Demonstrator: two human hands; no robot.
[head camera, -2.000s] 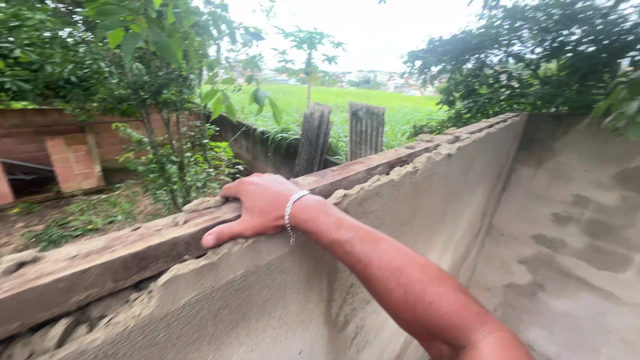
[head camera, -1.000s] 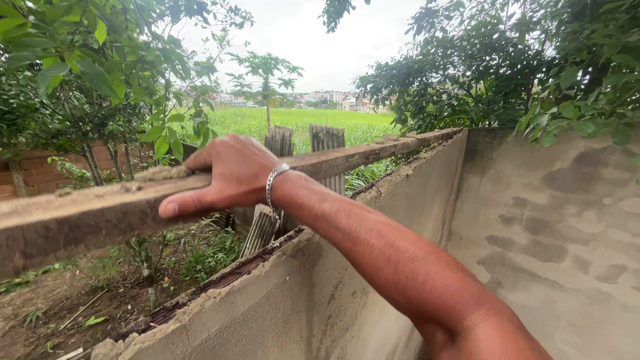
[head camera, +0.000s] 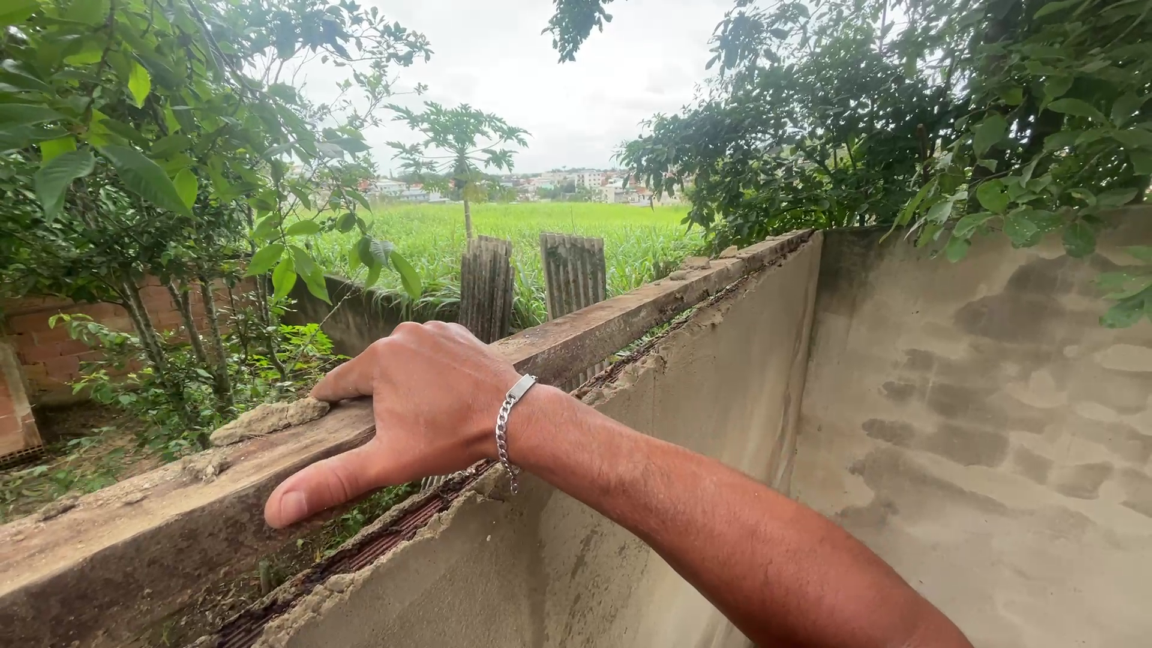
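Observation:
My right hand (head camera: 418, 400), with a silver chain bracelet (head camera: 509, 427) on its wrist, grips a long wooden beam (head camera: 630, 319) from above. The thumb lies along the beam's near face and the fingers go over its top and far side, where their tips are hidden. Lumps of mortar (head camera: 270, 418) stick to the beam's upper face. Below it a gap shows above the hollow-brick top of a plastered wall (head camera: 450, 576); at the far right the beam's end meets or nearly meets the wall corner. My left hand is out of view.
A second plastered wall (head camera: 981, 432) with damp patches stands at the right. Beyond the beam are two upright corrugated sheets (head camera: 573, 274), shrubs and trees (head camera: 810, 144), and a green field (head camera: 621, 220). A brick wall (head camera: 63, 346) is at the left.
The beam rested on the wall's mortar two seconds ago; its near part was then raised, and a gap now shows under it. My right hand has stayed on it. The view has shifted.

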